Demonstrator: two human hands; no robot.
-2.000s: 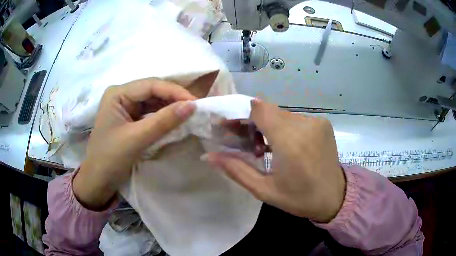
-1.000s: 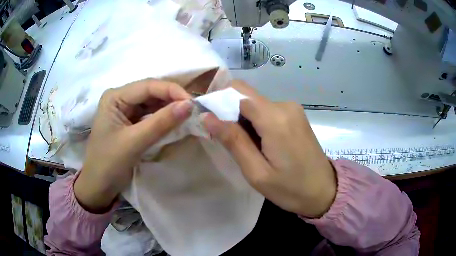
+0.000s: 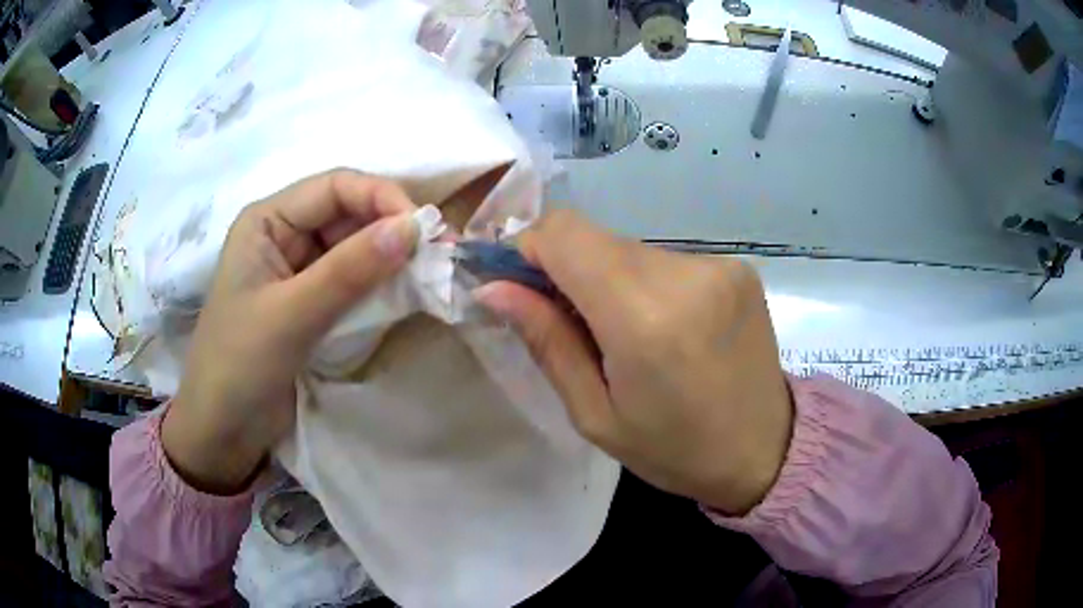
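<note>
The white floral garment [image 3: 356, 101] lies heaped on the left of the machine table and hangs over its front edge as a plain cream panel [image 3: 475, 475]. My left hand [image 3: 297, 285] pinches a gathered bit of the garment's edge between thumb and forefinger. My right hand [image 3: 641, 344] is shut on dark blue-grey thread snips [image 3: 508, 264], held between thumb and forefinger. The snips' tips touch or nearly touch the gathered cloth beside my left fingertips. A small white bit shows at my right forefinger; whether it is a separate piece I cannot tell.
The sewing head [image 3: 582, 24], with presser foot [image 3: 584, 89] and needle plate [image 3: 612, 122], stands behind my hands. A slim grey bar [image 3: 772, 86] lies on the bed. A printed ruler scale [image 3: 926, 366] runs along the front edge. Loose threads [image 3: 113, 285] lie at the left.
The flat white piece seen between my hands is no longer spread there. The snips now show in my right fingers, pointing at the cloth. My left hand has shifted slightly left.
</note>
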